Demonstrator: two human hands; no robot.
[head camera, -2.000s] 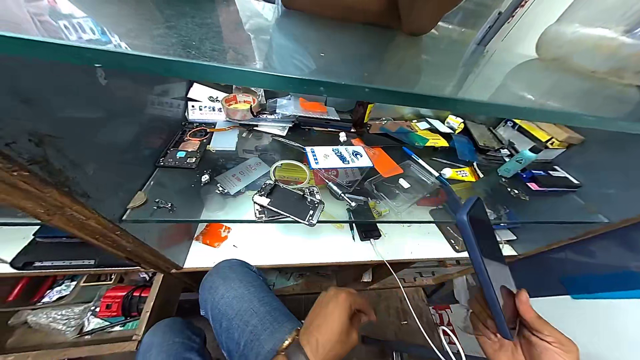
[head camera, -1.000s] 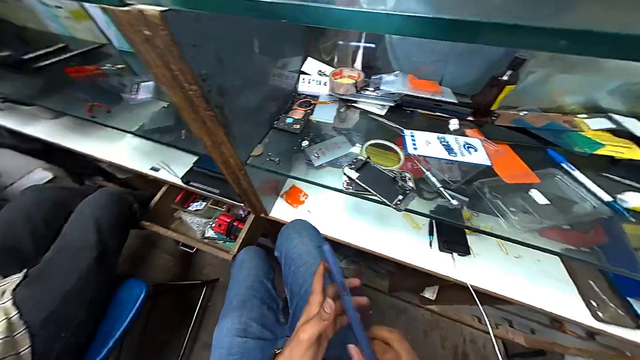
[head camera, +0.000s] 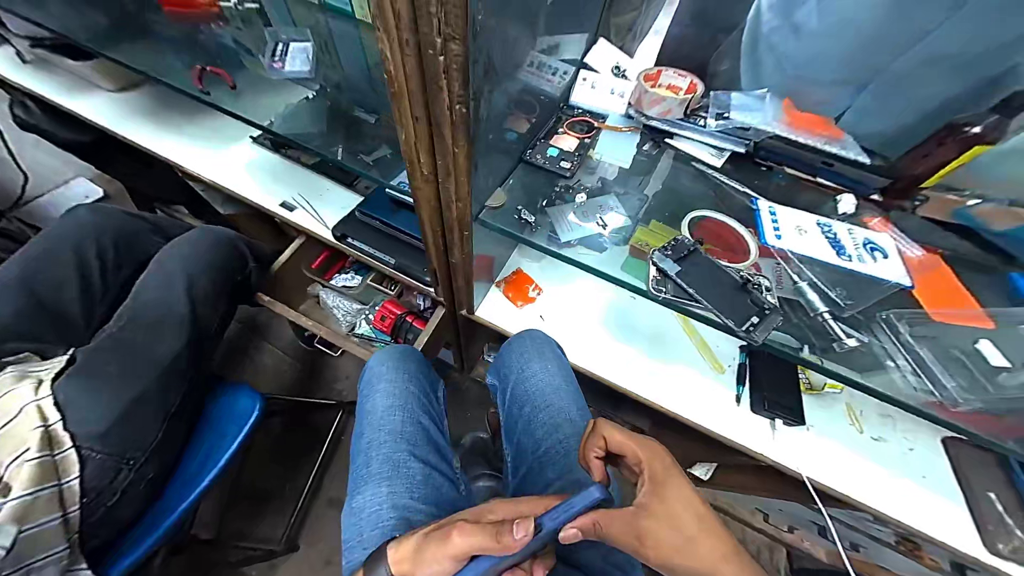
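A smartphone in a blue case (head camera: 570, 512) is held low in front of my lap, seen nearly edge on. My left hand (head camera: 472, 534) wraps around its lower part, thumb along the side. At the phone's upper end, my right hand (head camera: 640, 504) has its thumb against the edge and its fingers curled beside the corner. Whether the right fingers pinch the case or only touch it is unclear. On the glass shelf ahead lies a disassembled phone (head camera: 712, 288) beside a roll of tape (head camera: 720, 238). Below it, a black phone (head camera: 776, 386) with a white cable rests on the white counter.
A wooden post (head camera: 432, 160) divides the glass shelves. At left, an open drawer (head camera: 320, 324) holds a red tool, near a seated person's legs (head camera: 152, 320) and a blue chair (head camera: 200, 472). An opened phone body (head camera: 564, 142), a screwdriver (head camera: 820, 308) and a clear plastic tray (head camera: 952, 352) lie on the shelf.
The blue-cased phone, held upright at the right two seconds ago, is now low over my lap between both hands. My view has swung left, showing the seated person and the drawer.
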